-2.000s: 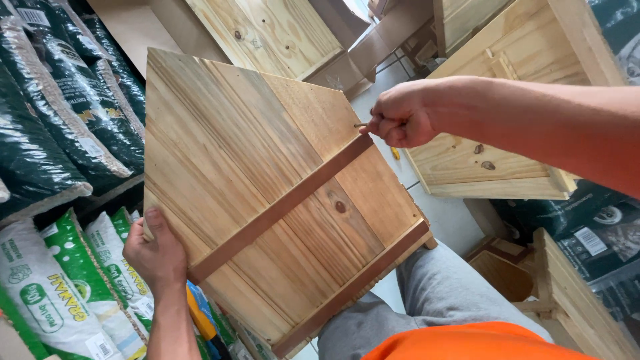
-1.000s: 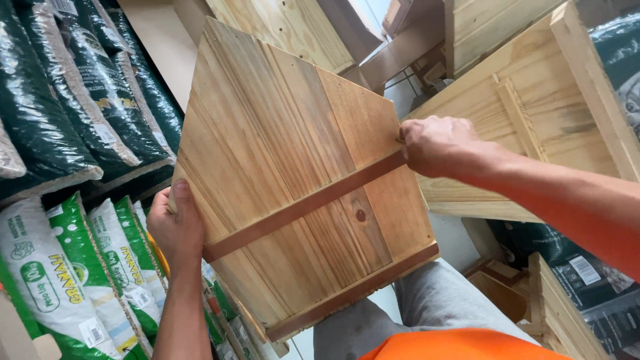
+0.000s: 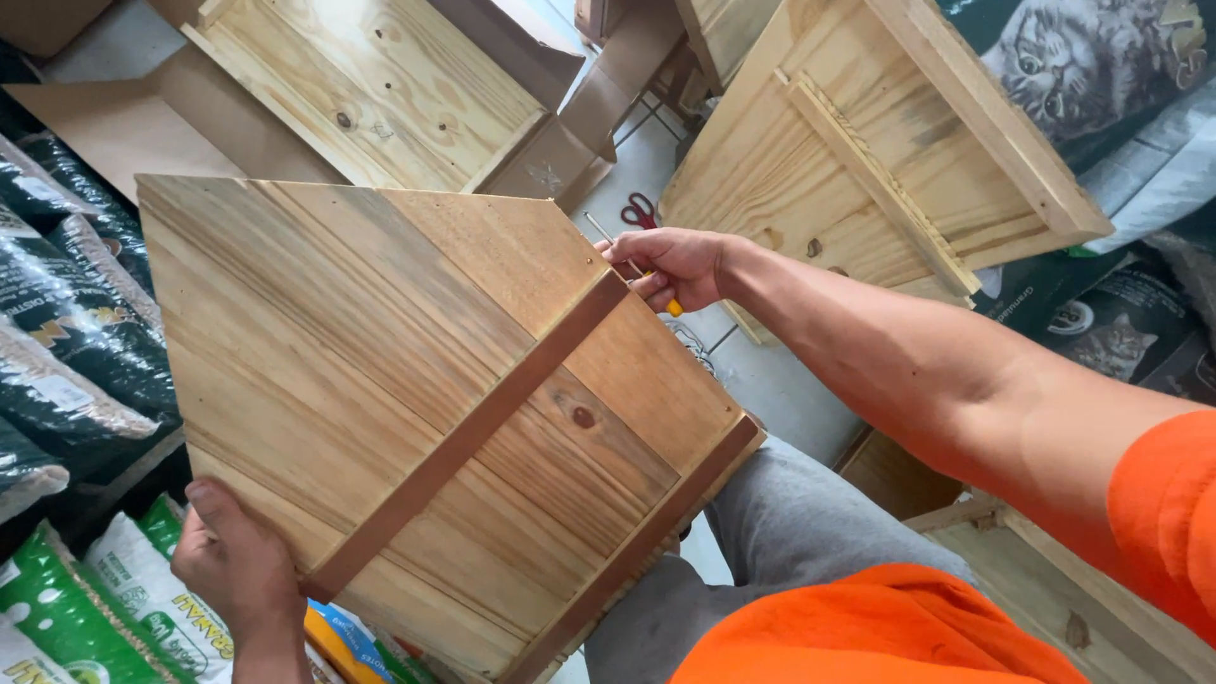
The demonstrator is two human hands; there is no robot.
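A pointed panel of pine planks [image 3: 361, 313] leans tilted in front of my lap, crossed by two brown painted wood strips [image 3: 475, 432]. My left hand [image 3: 237, 560] grips its lower left edge, thumb on the face. At the upper right edge, by the end of the upper strip, is my right hand [image 3: 660, 271]. It holds a thin metal-shafted tool, likely a screwdriver [image 3: 600, 228], whose yellow part shows below the fingers. Small screws or nails dot the panel's edges.
Bagged goods [image 3: 76, 323] are stacked at left. A pine panel [image 3: 380, 85] lies by cardboard [image 3: 180, 114] at the top. Red-handled scissors [image 3: 639, 211] rest near the tiled floor. Another pine panel [image 3: 874, 142] leans at upper right, and a wooden box [image 3: 1073, 589] sits at lower right.
The panel has tilted over to the left since a second ago. The tool's metal shaft and yellow part now show at my right hand, and the scissors have come into sight.
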